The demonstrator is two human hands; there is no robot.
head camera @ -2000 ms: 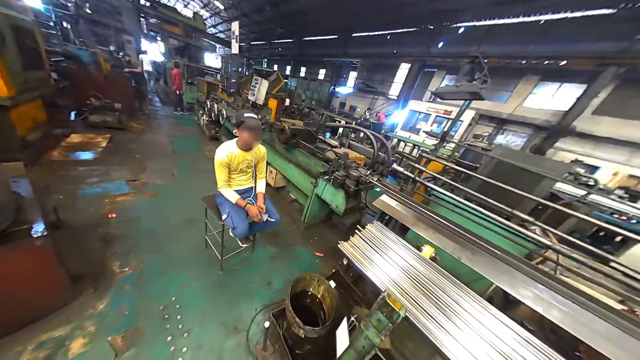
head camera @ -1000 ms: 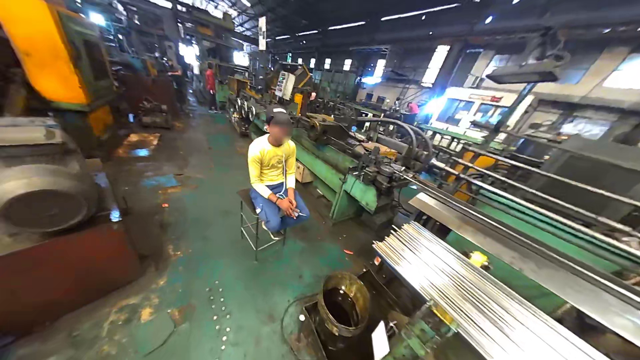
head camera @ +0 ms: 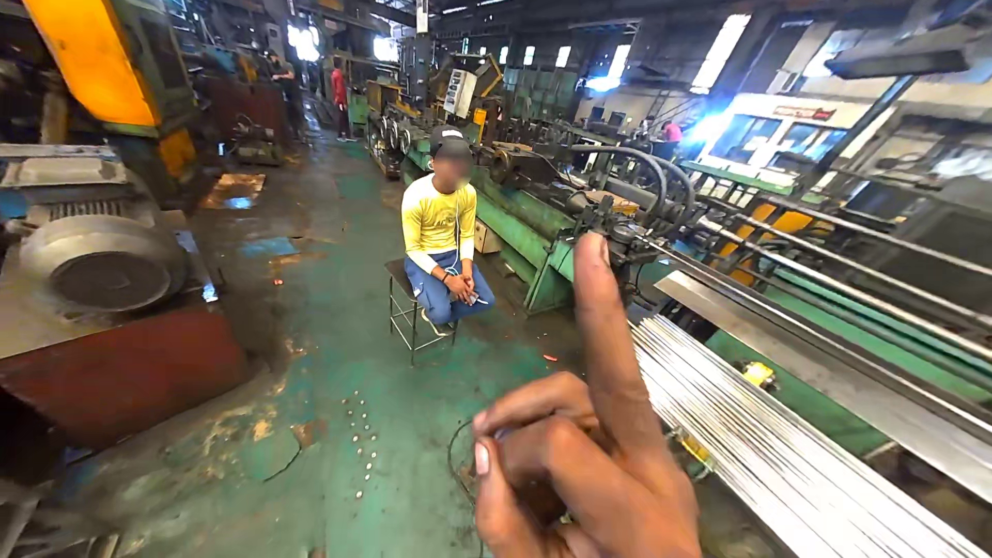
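My right hand [head camera: 589, 465] rises from the lower right with the index finger extended and the other fingers curled towards the thumb. Nothing shows in its grip. Beyond the fingertip stands a long green machine bed [head camera: 535, 225]. A bundle of bright metal rods [head camera: 744, 434] lies just right of the hand, with no contact visible. The dark round drum seen earlier is now mostly hidden behind the hand. My left hand is out of view.
A person in a yellow shirt [head camera: 440, 217] sits on a metal stool [head camera: 403, 291]. An electric motor [head camera: 108, 260] stands left on a red base [head camera: 132, 372]. Small round pieces [head camera: 372, 455] lie on the green floor. Long metal bars [head camera: 876, 287] run along the right.
My right hand has come into view with its index finger raised; neither earlier frame shows it. The view has turned left since the first frame, and the motor is now visible.
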